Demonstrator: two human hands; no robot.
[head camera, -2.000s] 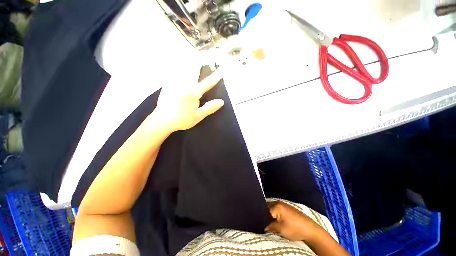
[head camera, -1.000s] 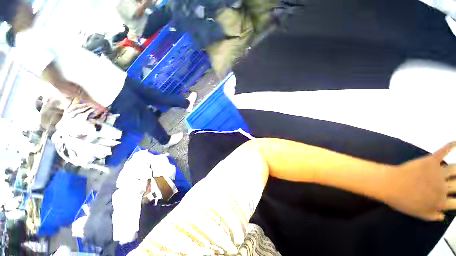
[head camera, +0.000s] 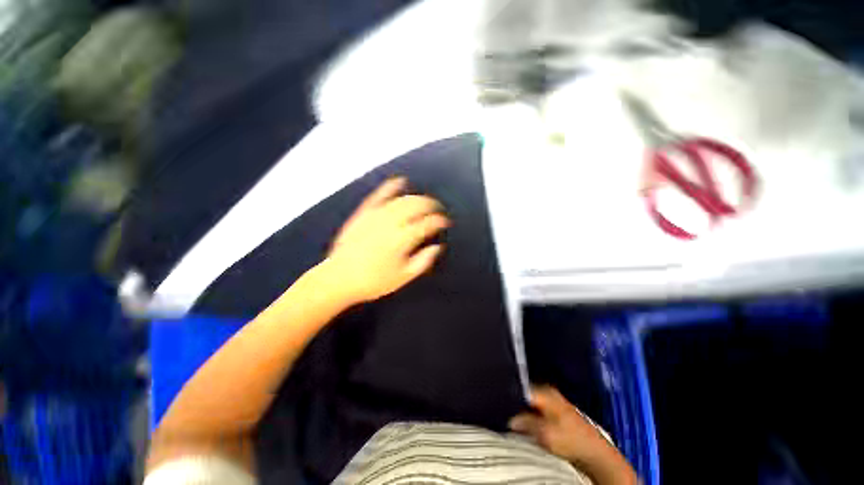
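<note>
The frame is blurred. A black fabric panel (head camera: 436, 332) runs from the needle area down to my lap, with a thin white line along its right edge. My left hand (head camera: 393, 242) lies on top of the panel, fingers a little bent and apart, below the needle area. My right hand (head camera: 559, 422) is at the panel's lower right corner, fingers closed on its edge. The presser foot and needle area (head camera: 516, 80) is too blurred for detail. Red-handled scissors (head camera: 701, 180) lie on the white table to the right.
More black cloth (head camera: 237, 114) spreads over the left of the white table (head camera: 606, 227). Blue crates stand below the table at the left (head camera: 76, 417) and at the right (head camera: 630, 388). My striped clothing shows at the bottom.
The view swung left to a person and crates, and is now back on the machine. Compared with the oldest frame, my left hand is farther from the needle; my right hand is still at the lower corner.
</note>
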